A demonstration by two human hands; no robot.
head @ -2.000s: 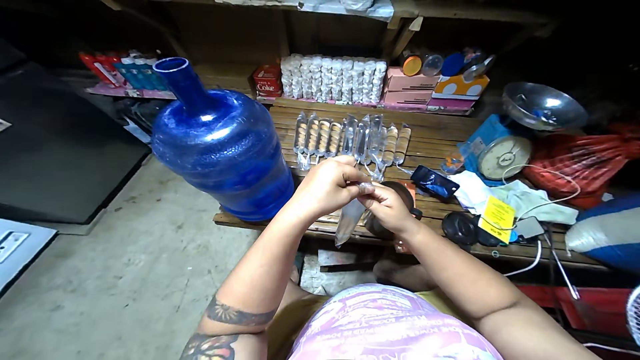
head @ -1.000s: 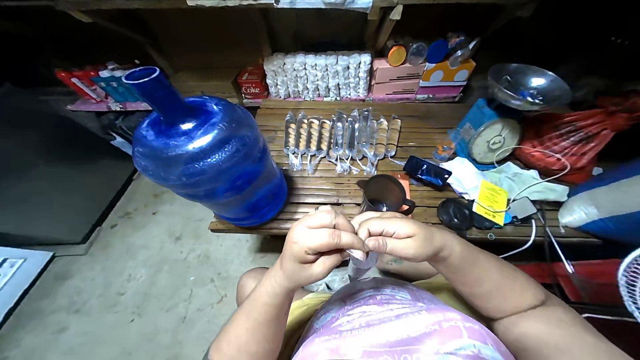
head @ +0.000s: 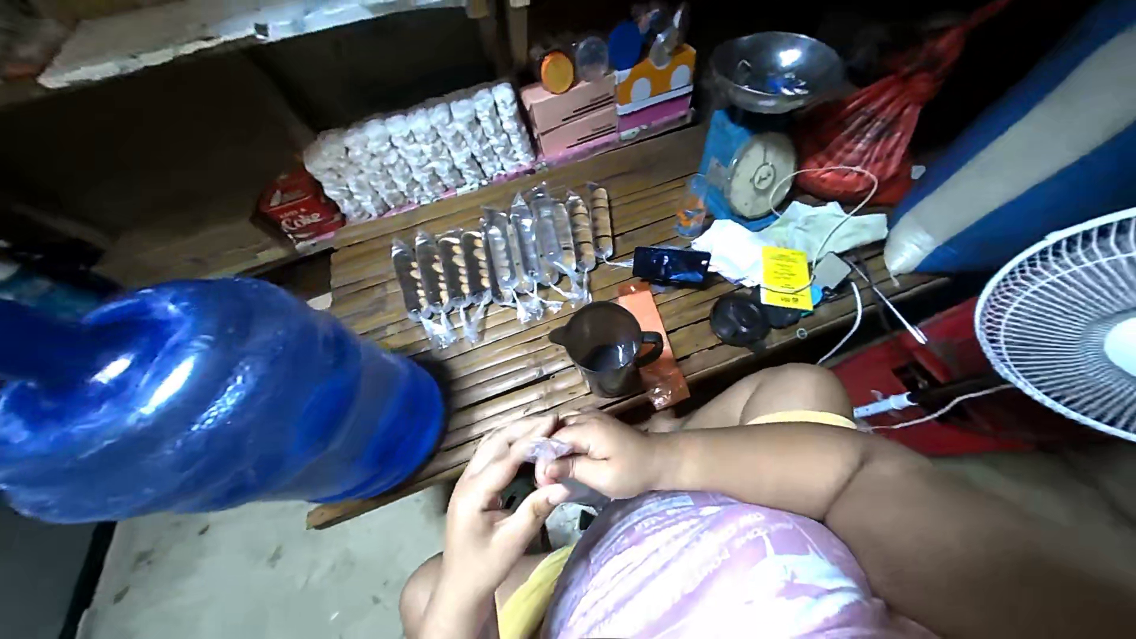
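Observation:
Close together above my lap, my left hand [head: 506, 493] and my right hand [head: 608, 453] pinch the gathered end of a clear plastic bag [head: 548, 450] between their fingers. The rest of the bag is mostly hidden behind my hands and shirt. Just beyond them a dark translucent pitcher [head: 608, 351] stands on the slatted bamboo table, beside a flat orange packet [head: 652, 342]. Farther back lies a row of tied clear plastic tubes [head: 501, 257]; several hold round tan pieces, and others look clear.
A big blue water jug [head: 222, 390] is at the left. White wrapped packs [head: 422, 151] and pink boxes [head: 572, 115] line the back. To the right are a phone [head: 672, 266], a blue scale [head: 754, 164], cables, a black lid [head: 738, 319] and a white fan [head: 1065, 328].
My hands, over the table's front edge two seconds ago, are now lower and nearer my body, still on the bag. The view has turned and come closer.

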